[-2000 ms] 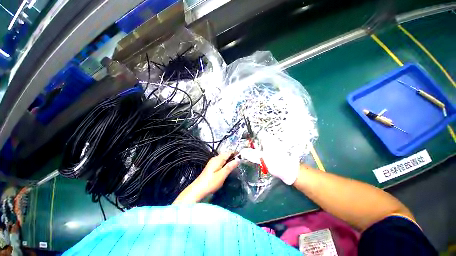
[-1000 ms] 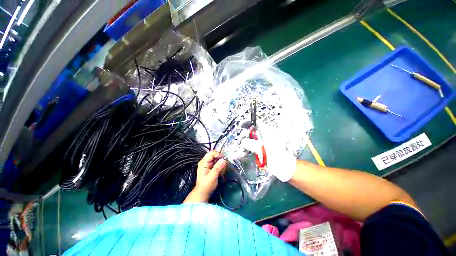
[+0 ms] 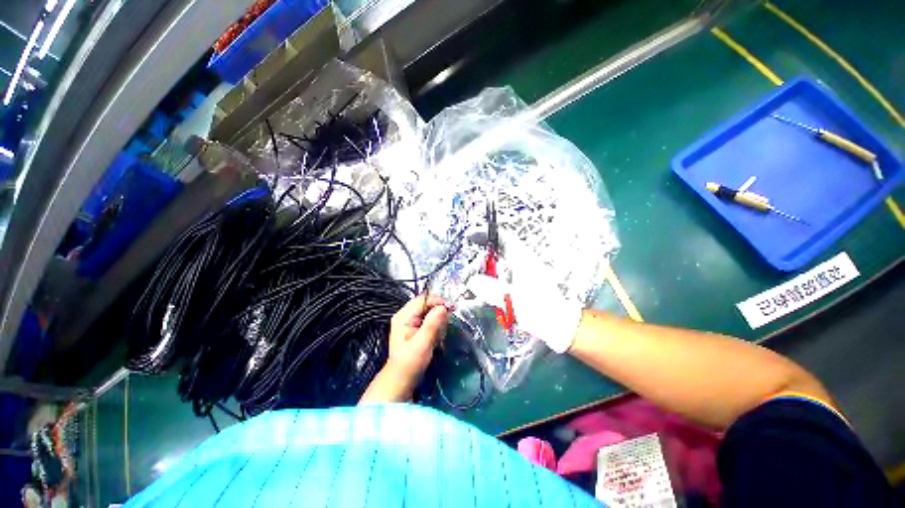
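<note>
My bare left hand (image 3: 415, 335) pinches a thin black cable end at the right edge of the coiled black cable (image 3: 298, 317). My right hand (image 3: 541, 306), in a white glove, holds the red-handled scissors (image 3: 492, 260), their dark blades pointing away from me over the open clear plastic bag (image 3: 595, 213). Small white and grey pieces (image 3: 536, 213) lie in the bag. The scissors' blades are apart from the cable end in my left hand. Whether the blades are open cannot be told.
A blue tray (image 3: 769, 238) with two tan-handled tools (image 3: 739, 196) lies right, above a white bench label (image 3: 797, 291). A second clear bag (image 3: 347, 119) with black pieces stands behind the coils. A pink cloth (image 3: 595, 446) and a printed card (image 3: 635, 474) are at the bench edge.
My left hand has moved left, away from the scissors, since the earliest frame, and has stayed nearly still since the later one. The scissors have shifted slightly left. The view has moved a little.
</note>
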